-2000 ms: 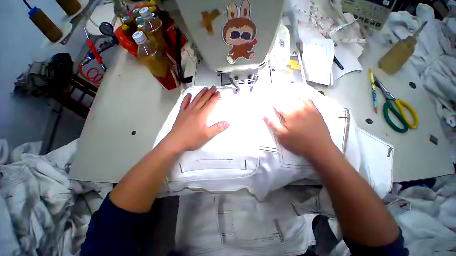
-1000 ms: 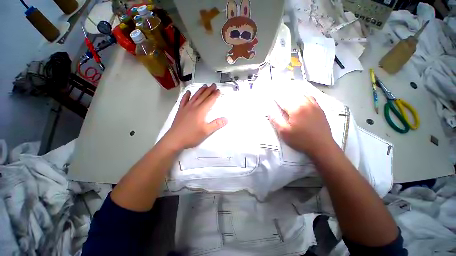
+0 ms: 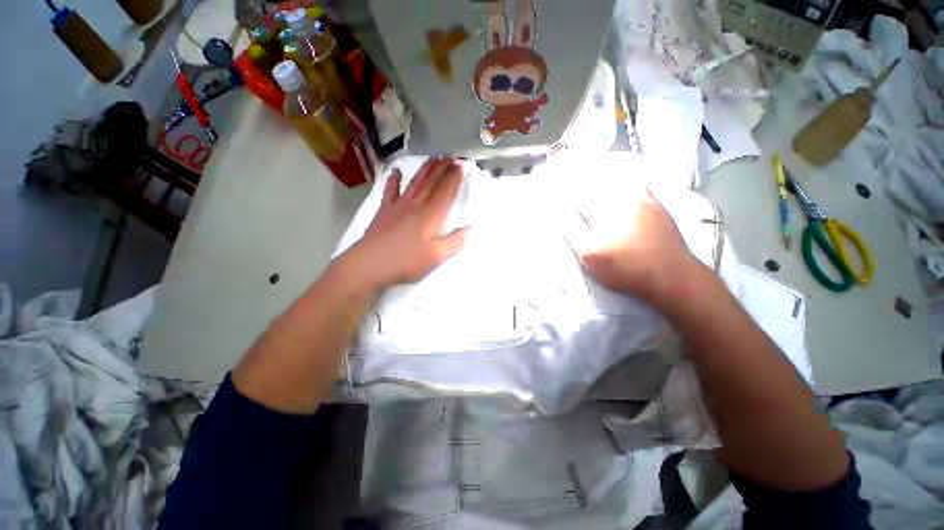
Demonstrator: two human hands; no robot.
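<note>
A white garment [image 3: 455,362] with dark seam lines lies over the table below the sewing machine head [image 3: 435,104]. My left hand [image 3: 416,230] rests flat on its left part, fingers apart, fingertips near its back edge. My right hand [image 3: 637,243] is on the right part; lamp glare washes out its fingers, so I cannot tell whether they pinch the cloth. Glare also hides the middle of the garment. The presser foot and needle are hidden by cloth and glare.
Amber bottles [image 3: 316,119] stand left of the machine head. Scissors [image 3: 828,236], a thin pen [image 3: 783,202] and a tan oil bottle [image 3: 834,126] lie on the table [image 3: 223,259] at the right. White garments [image 3: 62,404] are heaped at both sides, with another [image 3: 518,466] below the front edge.
The garment has shifted slightly toward the machine, and its front part is more folded. The cloth and glare now cover the presser foot area. Both hands stay on the garment. The camera view has shifted slightly.
</note>
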